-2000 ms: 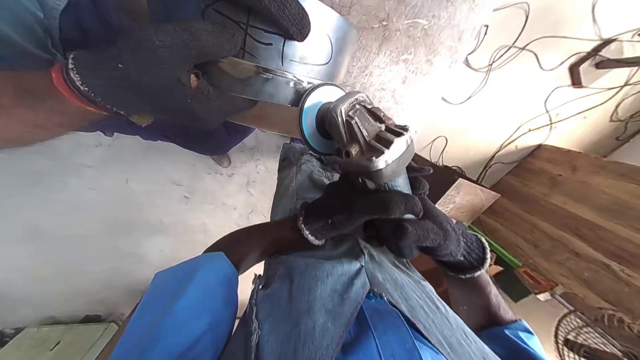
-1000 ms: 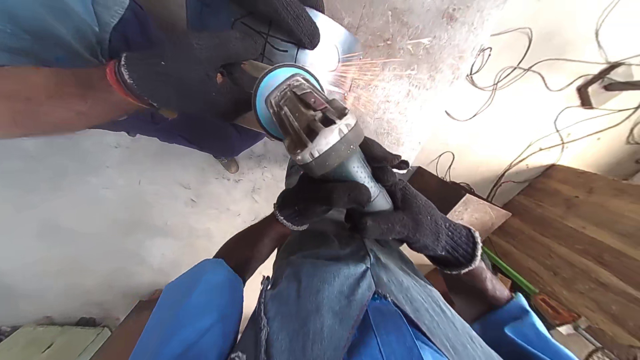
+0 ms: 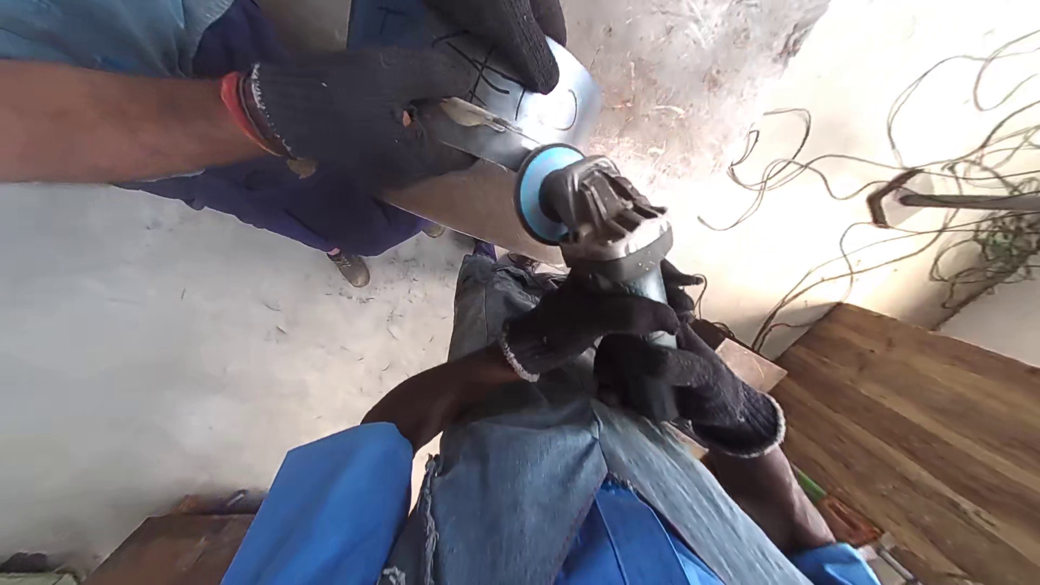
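Both my hands wear black knit gloves and hold an angle grinder by its body. My left hand wraps the body just behind the gear head, and my right hand grips farther back. The grinder's blue-faced disc is at the edge of a curved sheet-metal piece with dark marker lines; whether they touch cannot be told. A co-worker's gloved hand grips the metal near the disc, and another gloved hand lies on top of it.
Loose cables lie across the pale floor at the right, around a dark metal bar. Wooden planks fill the lower right. The co-worker's shoe is on the floor at left centre. A brown board is at the lower left.
Sparks flew beside the metal a second ago; none are plain now. The grinder has moved right from its place over the co-worker's hand, back to about where it was two seconds ago.
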